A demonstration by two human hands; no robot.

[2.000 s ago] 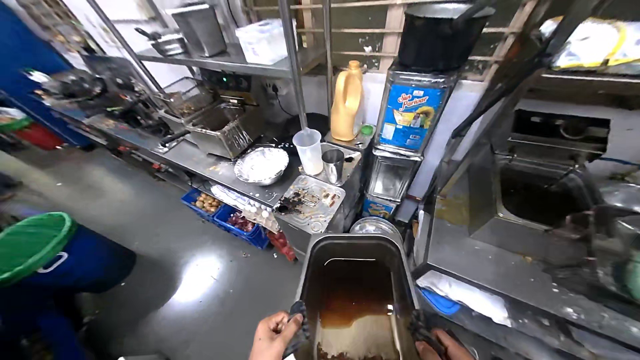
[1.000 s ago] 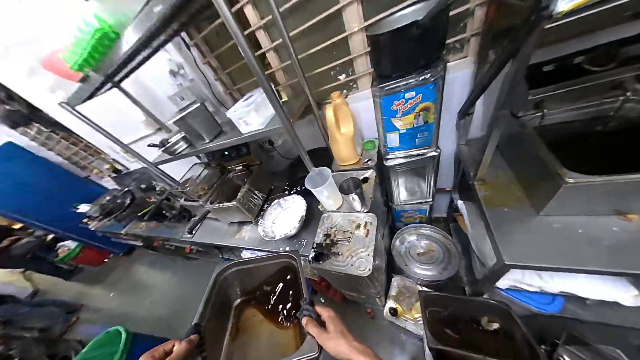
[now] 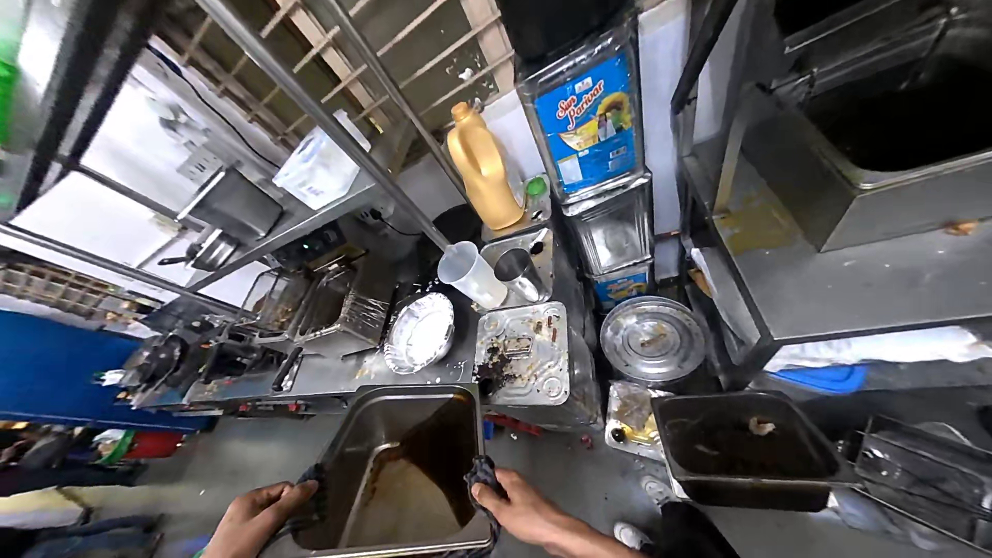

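A deep steel pan (image 3: 403, 473) with dark brown liquid residue is held low, tilted, between my hands. My left hand (image 3: 263, 515) grips its left rim through a dark cloth. On the right rim, my right hand (image 3: 515, 500) is closed over another piece of dark cloth (image 3: 482, 477). Just beyond the pan, a metal tin's top (image 3: 527, 353) carries dark crumbs. A clear plastic jug (image 3: 471, 273) and a steel cup (image 3: 521, 273) stand behind it, and a foil-lined bowl (image 3: 419, 332) sits to their left.
A second pan of dark liquid (image 3: 744, 442) stands low at the right, near a round steel lid (image 3: 653, 339). Stacked oil tins (image 3: 589, 116) and a yellow plastic jug (image 3: 484, 170) stand at the wall. A deep fryer (image 3: 349, 310) is on the left counter; a steel table edge (image 3: 860, 329) juts in at right.
The held pan has come to tilt more, its liquid now gathered along the right side. The view has swung to the right and down, showing the second pan, only partly seen a second ago.
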